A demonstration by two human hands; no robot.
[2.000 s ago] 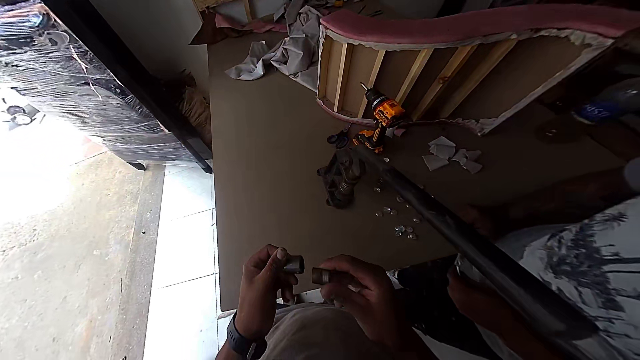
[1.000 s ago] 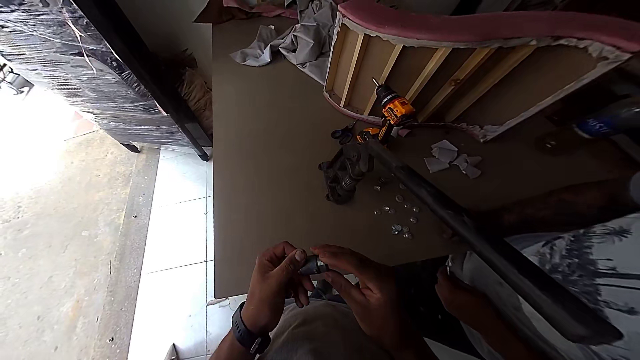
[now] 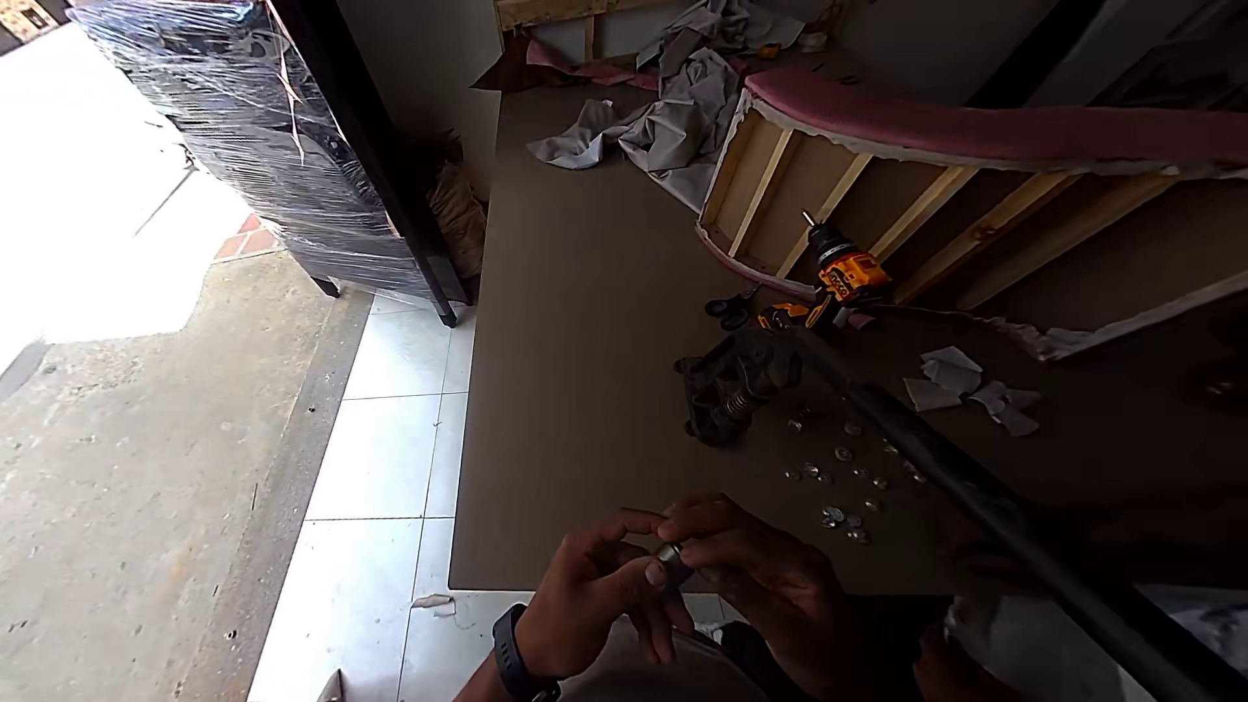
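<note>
My left hand [image 3: 600, 585], with a dark watch on its wrist, grips a small metal cylindrical piece [image 3: 673, 561] near the table's front edge. My right hand [image 3: 756, 565] closes its fingers on the upper end of the same piece. Its details are mostly hidden by my fingers. Beyond my hands a dark metal hand press [image 3: 736, 385] with a spring and a long black lever [image 3: 975, 497] stands on the brown tabletop [image 3: 575, 390]. Several small shiny button parts [image 3: 834, 515] lie scattered to the right of the press.
An orange and black cordless drill [image 3: 848, 273] and black scissors [image 3: 729, 308] lie behind the press. A pink upholstered wooden frame [image 3: 936, 132], grey fabric [image 3: 692, 107] and fabric scraps [image 3: 951, 375] are farther back. Part of another person [image 3: 975, 653] is at the lower right.
Two seconds ago my hands were apart, each with a small metal cylinder; they have come together with the pieces between them. The view has shifted.
</note>
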